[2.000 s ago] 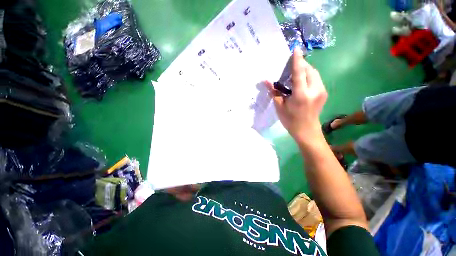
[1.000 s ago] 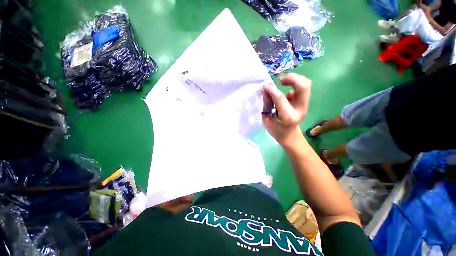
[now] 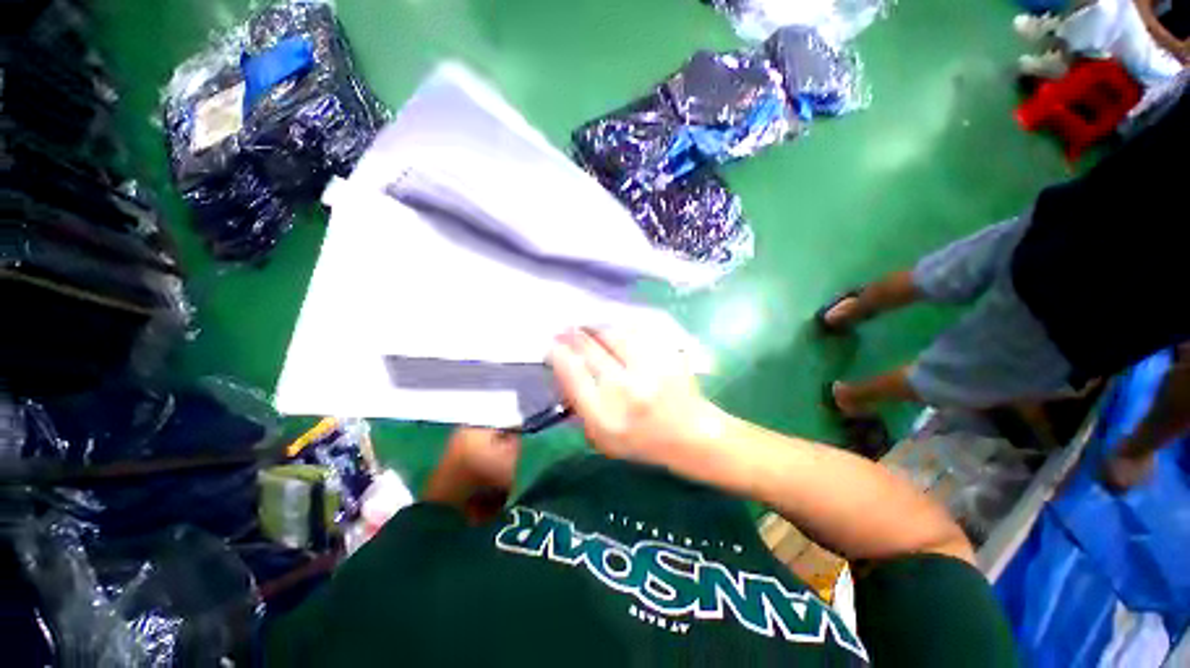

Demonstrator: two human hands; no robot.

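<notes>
White paper sheets (image 3: 379, 274) are spread and bent in front of my chest, with a shadowed fold across the upper part and a grey shadow near the lower edge. My right hand (image 3: 626, 392) lies over the lower right of the sheets, with a thin black pen (image 3: 546, 419) at its fingers. My left hand (image 3: 472, 467) is under the lower edge of the sheets, at their near side. Its fingers are hidden behind the paper, so its hold cannot be fully seen.
Plastic-wrapped dark bundles lie on the green floor at upper left (image 3: 281, 124) and upper centre (image 3: 718, 105). Wrapped garments (image 3: 118, 483) line the left. A person in grey shorts (image 3: 979, 313) stands right, near blue plastic (image 3: 1083, 561). A red stool-like object (image 3: 1081, 105) is upper right.
My right hand has moved down and left over the sheets, near my left hand. The sheets have shifted left and now bend and fold. More of my left hand shows.
</notes>
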